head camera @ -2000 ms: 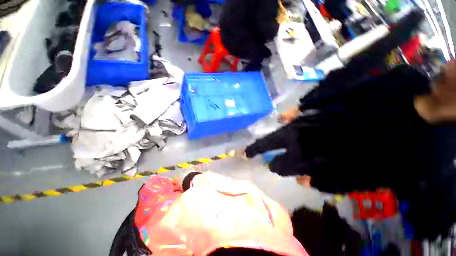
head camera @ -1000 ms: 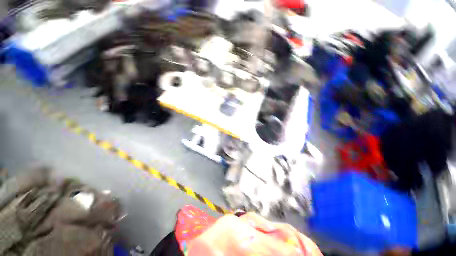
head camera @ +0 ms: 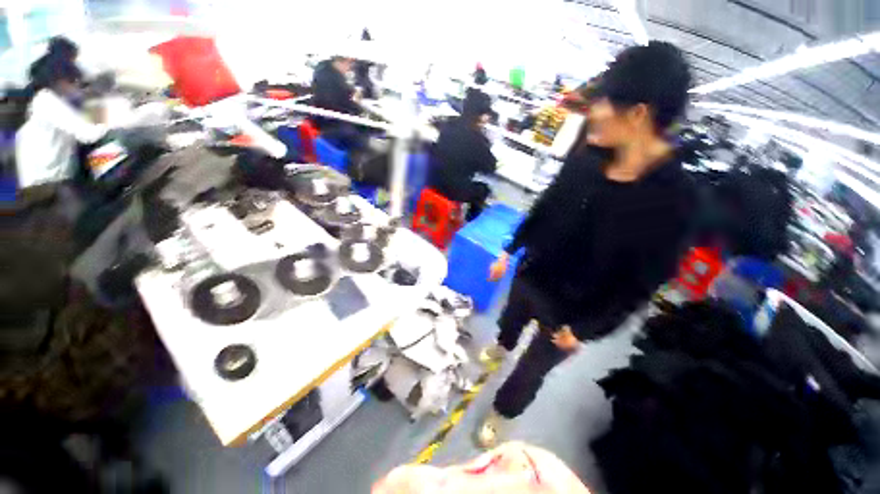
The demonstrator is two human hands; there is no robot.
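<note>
Neither of my hands can be made out. A pink-coral piece of my clothing [head camera: 482, 471] shows at the bottom edge. A white table [head camera: 183, 357] with a yellowish edge stands in front of me to the left. On it lie several dark round rolls with light centres, one of them a large roll [head camera: 224, 297] and one a small dark ring [head camera: 235, 362]. Light grey cloth pieces [head camera: 429, 347] are heaped on the floor beside the table.
A person in black [head camera: 608, 222] stands in the aisle near yellow-black tape [head camera: 446, 425]. A blue bin [head camera: 482, 253] is behind them. A large black cloth heap [head camera: 704, 405] fills the lower right. Other people sit or stand at the back. Dark cloth lies at the left.
The view has swung up and across. The white table and the standing person are now in front. The pink clothing is lower in the picture.
</note>
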